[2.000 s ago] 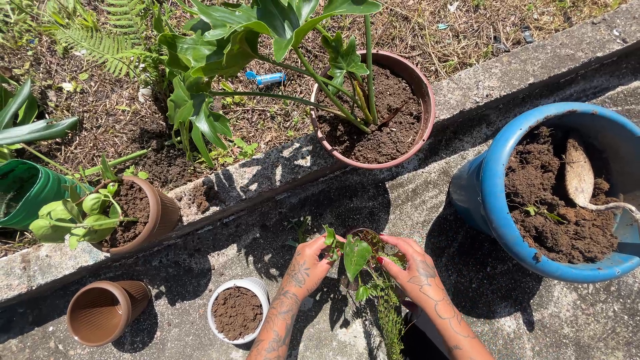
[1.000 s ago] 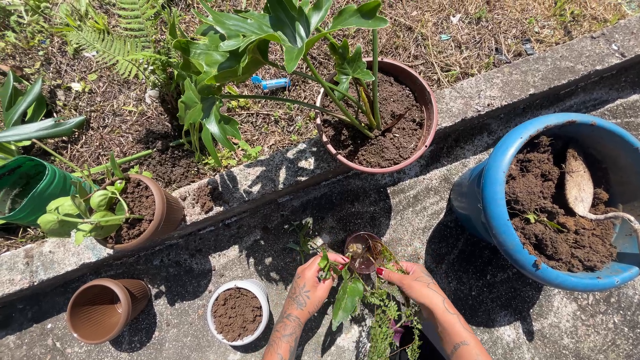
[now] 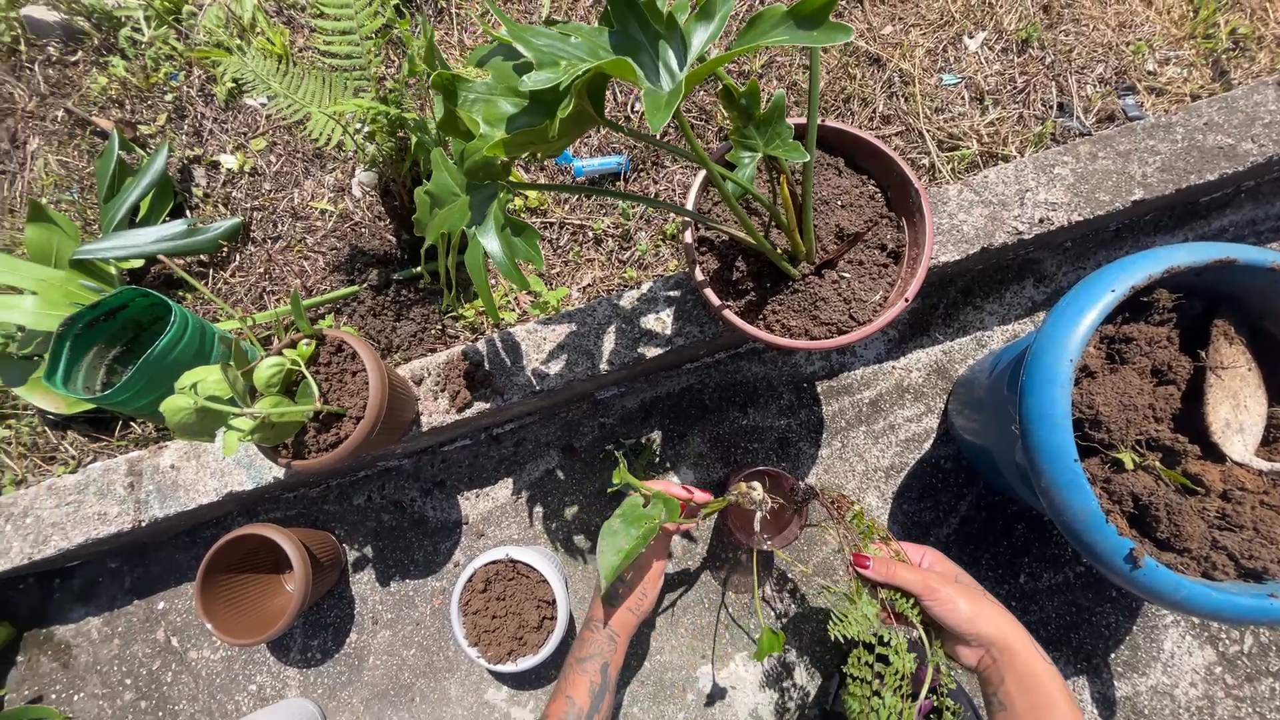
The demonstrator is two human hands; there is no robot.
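My left hand [image 3: 665, 520] pinches the stem of a small leafy plant [image 3: 630, 530], whose pale roots hang bare at its right end. Just below and right of those roots stands a small reddish-brown plastic pot [image 3: 765, 515]. Fine-leaved trailing greenery [image 3: 870, 640] is held in my right hand [image 3: 925, 590], with thin stems reaching toward the small pot. To the left is a white pot [image 3: 510, 610] full of soil, and beyond it an empty brown ribbed pot [image 3: 255, 585] lies tilted.
A blue pot [image 3: 1050, 430] at the right holds soil and a wooden-looking scoop [image 3: 1235, 390]. On the concrete ledge [image 3: 1080, 185] sit a large potted plant [image 3: 810, 240] and a brown pot with a leafy plant [image 3: 385, 400]. A green container [image 3: 150, 350] lies at the far left.
My hands have moved apart. The leafy plant in my left hand has shifted left with its roots now bare in view, while my right hand has moved right and down with the trailing greenery.
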